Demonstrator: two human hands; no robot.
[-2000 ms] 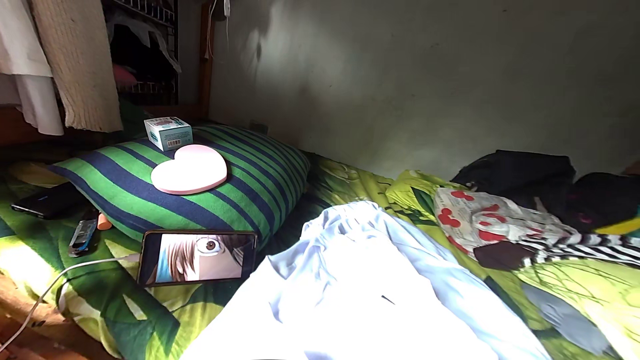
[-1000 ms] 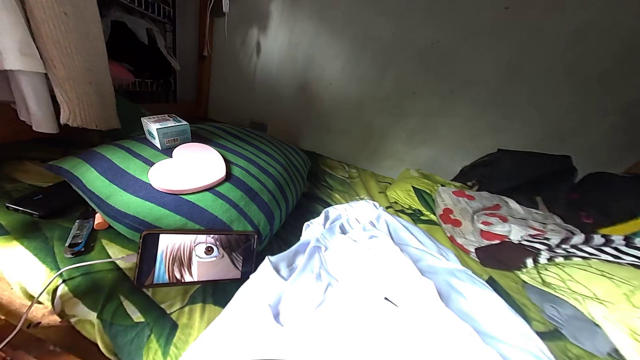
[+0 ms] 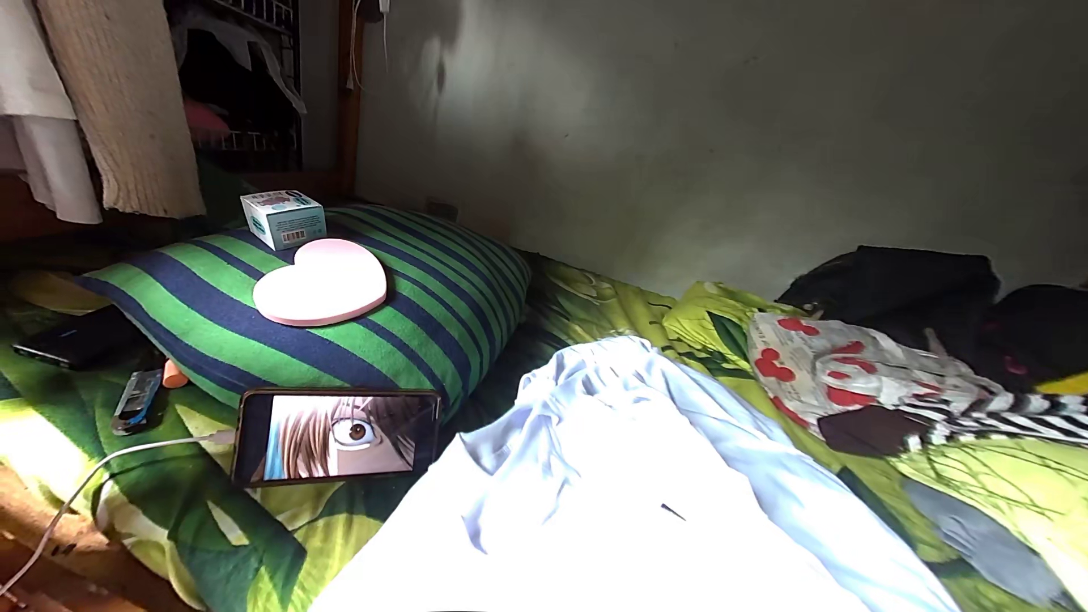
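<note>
Neither my left hand nor my right hand is in view. A white garment with a gathered edge point(image 3: 595, 476) lies spread over the bed in the middle foreground, washed out by bright light. To its left, a smartphone point(image 3: 340, 435) showing a cartoon eye leans on its long side against a green and navy striped pillow point(image 3: 450, 297). On that pillow rest a pale pink heart-shaped object point(image 3: 323, 285) and a small white and teal box point(image 3: 285, 219). A white cable point(image 3: 127, 450) runs to the phone's left end.
A black device point(image 3: 68, 340) and a small blue and dark item point(image 3: 138, 401) lie left of the pillow. Mixed clothes and a red-patterned piece point(image 3: 790, 365) are heaped at right. A wall point(image 3: 722, 144) stands behind; a knitted beige cloth point(image 3: 127, 110) hangs upper left.
</note>
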